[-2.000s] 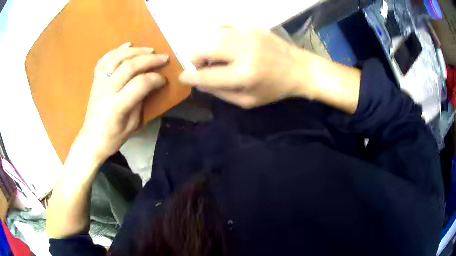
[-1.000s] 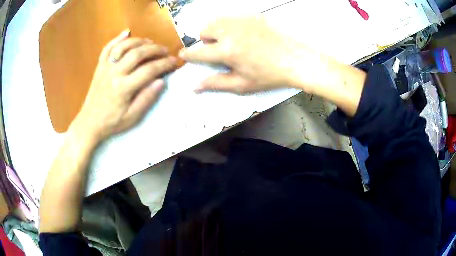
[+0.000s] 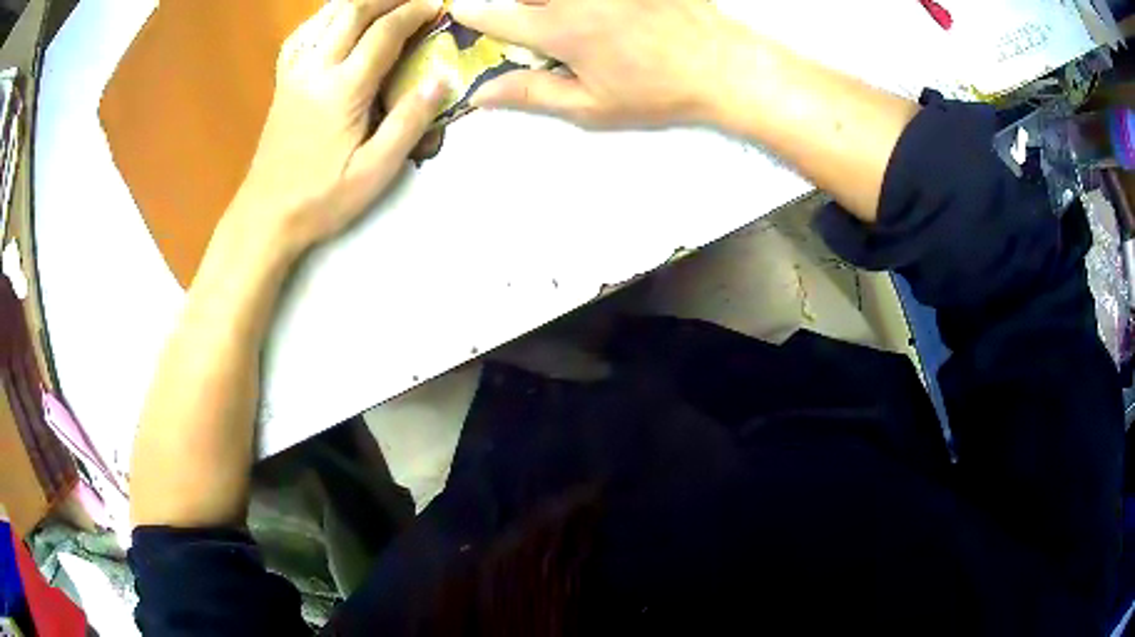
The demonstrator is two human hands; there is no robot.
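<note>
The brown panel (image 3: 193,118) lies flat on the white machine table at upper left, its top cut off by the picture's edge. My left hand (image 3: 330,137) lies on its right part, fingers pointing up and right, thumb spread over the yellow patch (image 3: 429,75). My right hand (image 3: 610,62) is at the top, its fingertips near my left fingertips and its thumb apart below, by the patch's right side. Whether it pinches the panel's edge is hidden. A small dark brown piece (image 3: 429,146) sits at the patch's lower corner. Needle and presser foot are not visible.
The white table (image 3: 535,224) has a worn front edge running up to the right. A red cord (image 3: 936,13) lies at upper right. Pink strips (image 3: 77,448) and grey-green cloth (image 3: 311,510) are at lower left. Plastic items (image 3: 1058,149) are at right.
The panel and both hands have moved up in the picture, and the yellow patch now shows between my hands. The table front, bare-lap view two seconds ago, is now visible.
</note>
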